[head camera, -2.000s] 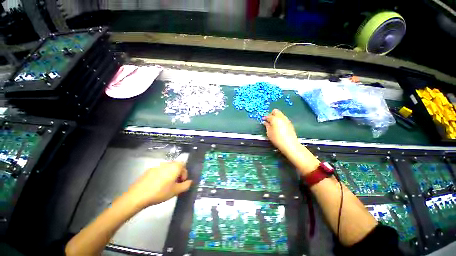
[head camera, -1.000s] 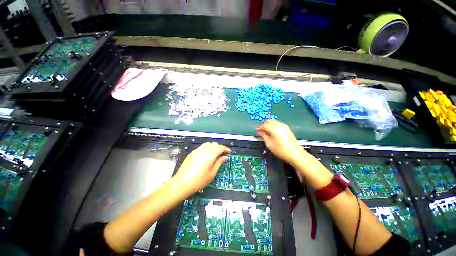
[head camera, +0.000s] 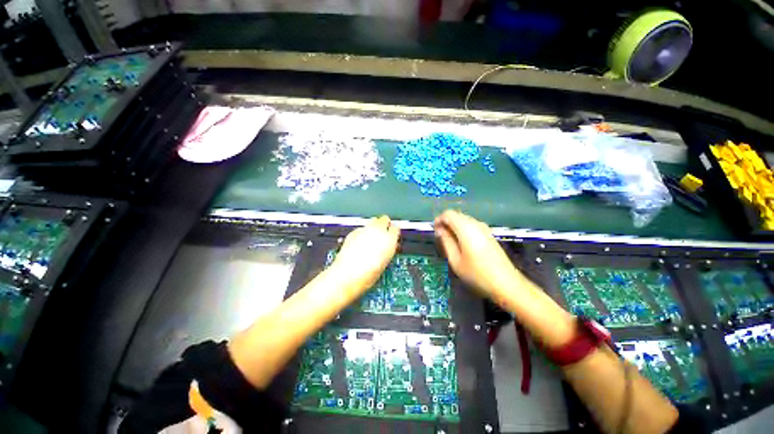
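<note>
A black carrier frame (head camera: 475, 373) lies in front of me with green circuit boards (head camera: 378, 373) in it. My left hand (head camera: 370, 247) is over the upper board's back edge, fingertips pinched together; whether they hold a part is too small to tell. My right hand (head camera: 465, 246) is at the frame's back right corner, thumb and fingers close together; I cannot tell if a component is between them. A loose pile of blue components (head camera: 437, 163) and a pile of pale components (head camera: 327, 165) lie on the green mat (head camera: 509, 212) behind.
A metal plate (head camera: 212, 297) is at the left. Stacked pallets (head camera: 102, 110) and a pink and white cloth (head camera: 222, 134) are at back left. A clear bag (head camera: 594, 169), yellow components (head camera: 743, 182) and a fan (head camera: 652, 47) are at right. Another pallet (head camera: 679, 297) lies right.
My right hand has come back from the blue pile to the frame's back edge. My left hand has moved right and back, from the metal plate to over the upper board. The frame has shifted left.
</note>
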